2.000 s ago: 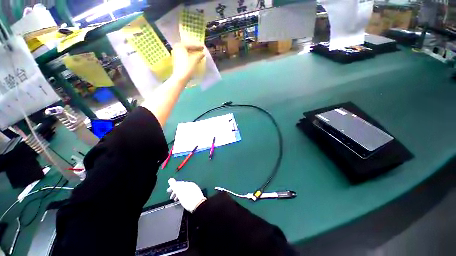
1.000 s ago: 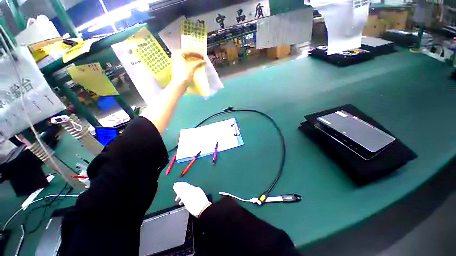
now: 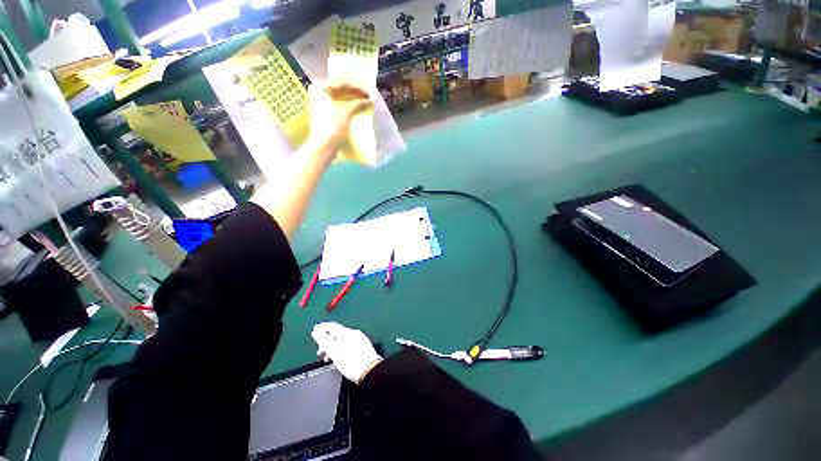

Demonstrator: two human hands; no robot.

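Observation:
My bare left hand is raised at the upper left, its fingers curled on the yellow dotted sheet. Another yellow dotted sheet on white paper hangs to its left. My right hand, in a white glove, is low at the bench with curled fingers, by the top edge of the mini laptop; whether it holds something small is unclear. The mini laptop lies at the bottom with a dark grey screen and black keys; my left sleeve hides part of it.
Clipboard with paper, red pens and a purple pen lie beyond. A black cable loops to a white-and-black adapter. A closed silver laptop lies on black pads at right. Ribbed posts lean at left.
The view has shifted slightly. My left hand stays at the yellow sheets with only small movement, and my right hand stays by the laptop's top edge.

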